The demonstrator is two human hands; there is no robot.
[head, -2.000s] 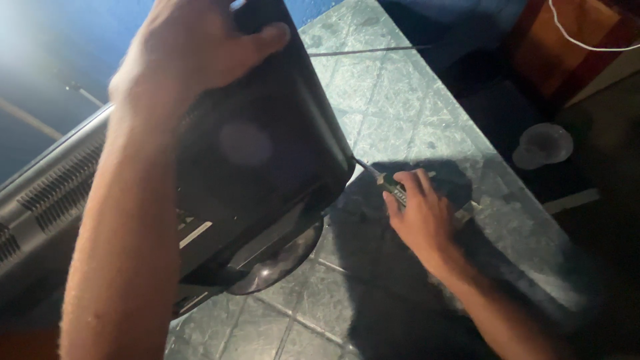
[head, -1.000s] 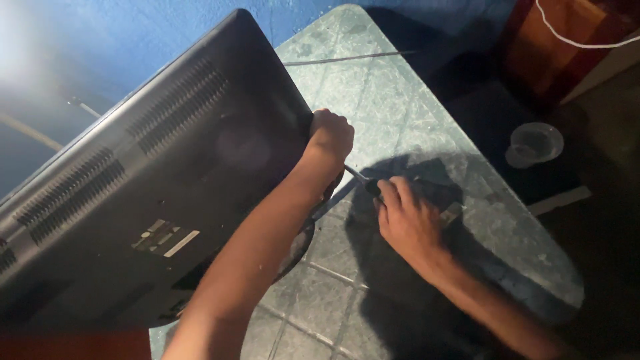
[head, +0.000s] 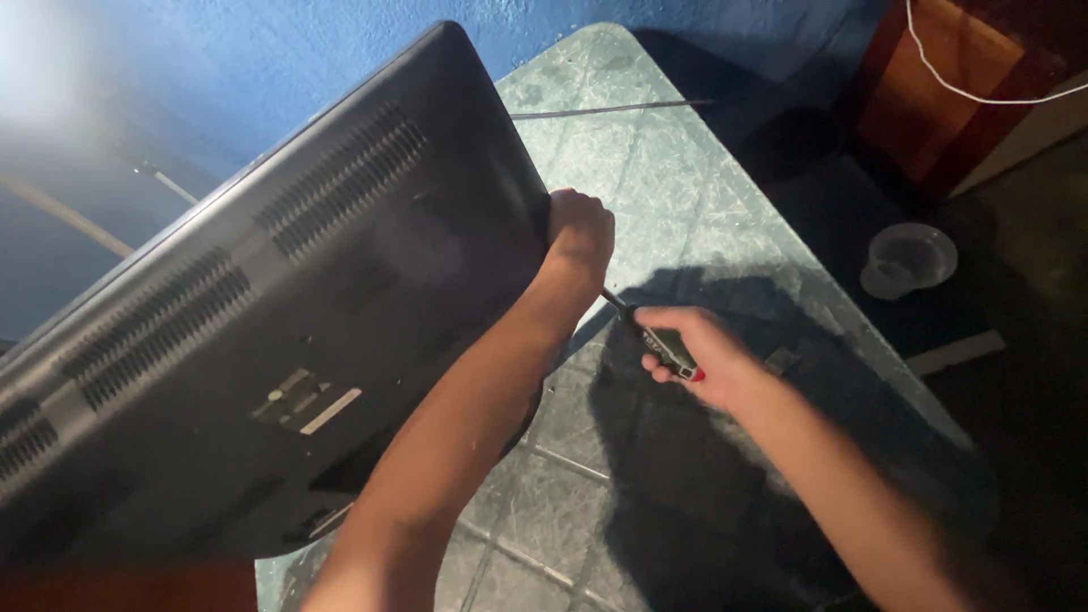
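Note:
A large black flat-screen television (head: pixel 442 280) with rows of vent slots and a label on its back stands tilted on the left. My left hand (head: pixel 582 234) curls around its right side edge, fingers partly hidden behind it. My right hand (head: pixel 693 353) is closed around the dark handle of a screwdriver (head: pixel 670 353) with a red end. The shaft points up and left toward the television's edge beside my left wrist; its tip is hidden. Part of a dark rounded stand base shows behind my left forearm.
The green-grey table (head: pixel 612 170) lies under the television, with a thin dark cable (head: pixel 608 110) across its far part. A blue wall rises behind. Right of the table are a clear plastic tub (head: pixel 911 257), a reddish-brown wooden cabinet (head: pixel 935 76) and a white cord (head: pixel 960 89).
My left hand has moved from the television's upper part down to its right side edge. My right hand still holds the screwdriver, its handle now more in view.

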